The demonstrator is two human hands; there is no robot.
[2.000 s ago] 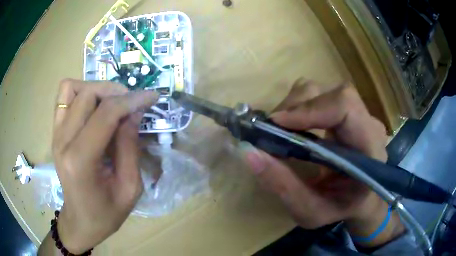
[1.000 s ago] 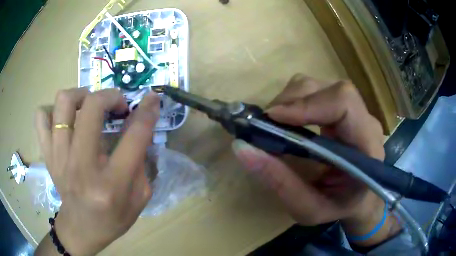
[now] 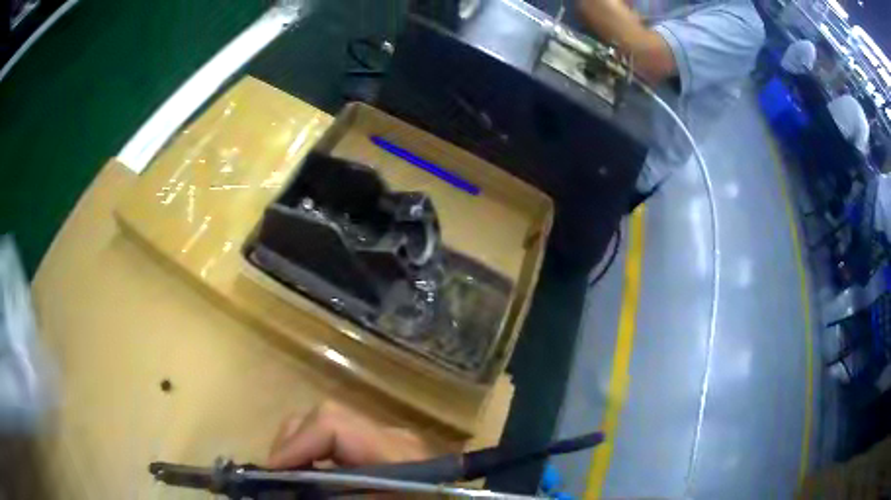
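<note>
My right hand (image 3: 352,441), at the bottom edge and partly cut off, holds the soldering iron (image 3: 361,473) by its black handle. The iron lies level, its metal tip pointing left over the tan cardboard. The solder feed tube runs along the handle. The dark iron stand (image 3: 342,234) sits in a shallow cardboard box (image 3: 532,229) ahead of my right hand. The iron is outside the box. My left hand is not in view. A blurred whitish shape is cut off at the left edge; I cannot tell what it is.
A blue pen (image 3: 425,166) lies in the box. A green conveyor surface (image 3: 68,107) is at upper left. A dark machine or cabinet (image 3: 528,127) stands behind the box. Another person's arm (image 3: 630,39) is at the top. A grey floor with yellow lines and other people are at right.
The view has swung right to the box and stand. The white housing and my left hand have left the picture. My right hand still holds the iron, now low in the picture.
</note>
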